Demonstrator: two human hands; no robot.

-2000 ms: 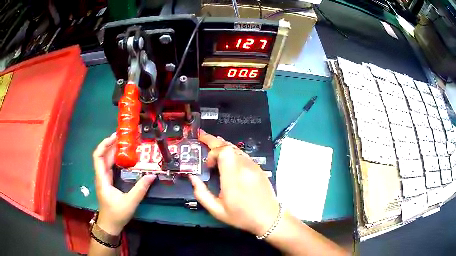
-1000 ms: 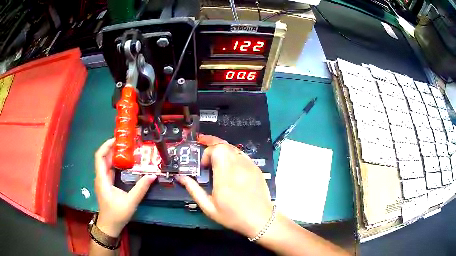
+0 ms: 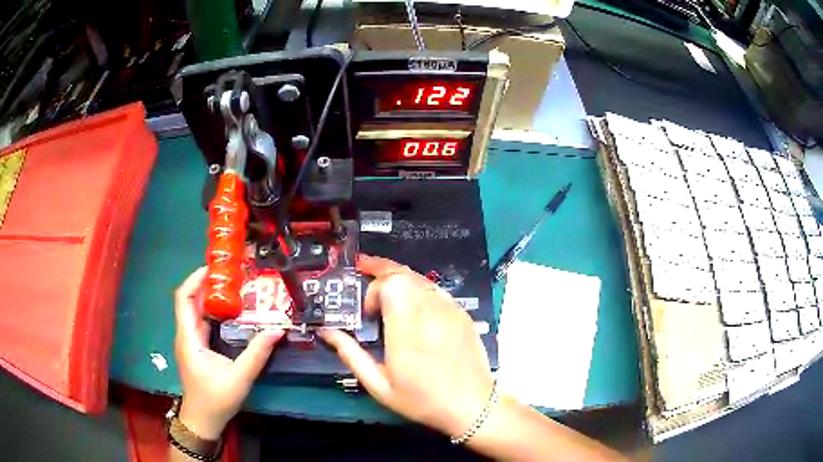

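Observation:
The display board [image 3: 316,296] sits under a clear acrylic plate [image 3: 354,311] at the front left of the black test fixture [image 3: 424,226]. Its left digits glow red-white; the right ones look white. The red toggle clamp handle [image 3: 226,248] hangs down over the board's left side. My left hand [image 3: 212,361] holds the plate's left front corner, thumb at the front edge. My right hand [image 3: 420,338] holds the right side, with the thumb at the front edge near the middle. The panel meters [image 3: 424,122] read .122 and 00.6.
A red plastic tray [image 3: 68,244] stands at the left. A paper slip [image 3: 548,334] and a pen [image 3: 534,230] lie right of the fixture on the green mat [image 3: 564,171]. Rows of white rectangles [image 3: 722,244] lie on brown cardboard [image 3: 690,347] at the right.
The upper meter went from .127 to .122. My right thumb has moved left along the front edge. The whole scene sits slightly lower in view. The clamp handle still hangs down.

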